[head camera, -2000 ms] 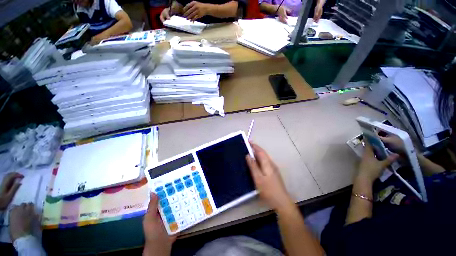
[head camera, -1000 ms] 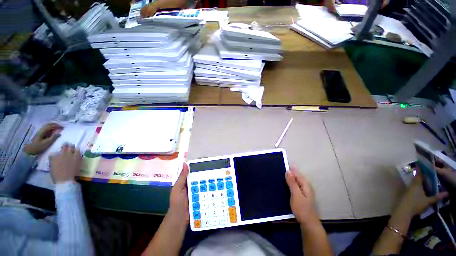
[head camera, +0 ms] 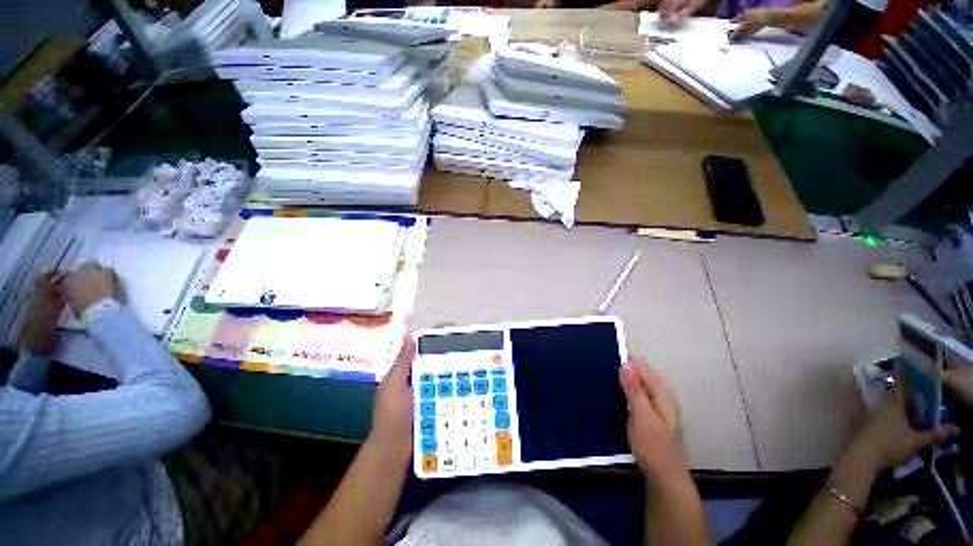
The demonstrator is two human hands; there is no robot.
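Observation:
A white calculator (head camera: 462, 418) with blue, white and orange keys, a grey display strip and a blank black writing panel (head camera: 570, 391) is held face up at the bench's front edge. My left hand (head camera: 397, 400) grips its left side. My right hand (head camera: 653, 418) grips its right side. The fingers beneath the case are hidden. A thin white stylus (head camera: 620, 282) lies on the bench just behind the calculator.
White slab (head camera: 307, 263) on a printed colour sheet (head camera: 288, 350). White stacks (head camera: 338, 133) and a smartphone (head camera: 733, 190) lie on brown cardboard (head camera: 662, 139). A coworker's arms (head camera: 107, 368) are at left; another coworker's hand (head camera: 881, 427) holds a device at right.
The calculator, tilted at first, is now nearly level in the picture, still in both my hands. The view has shifted. The left coworker's hands have come together.

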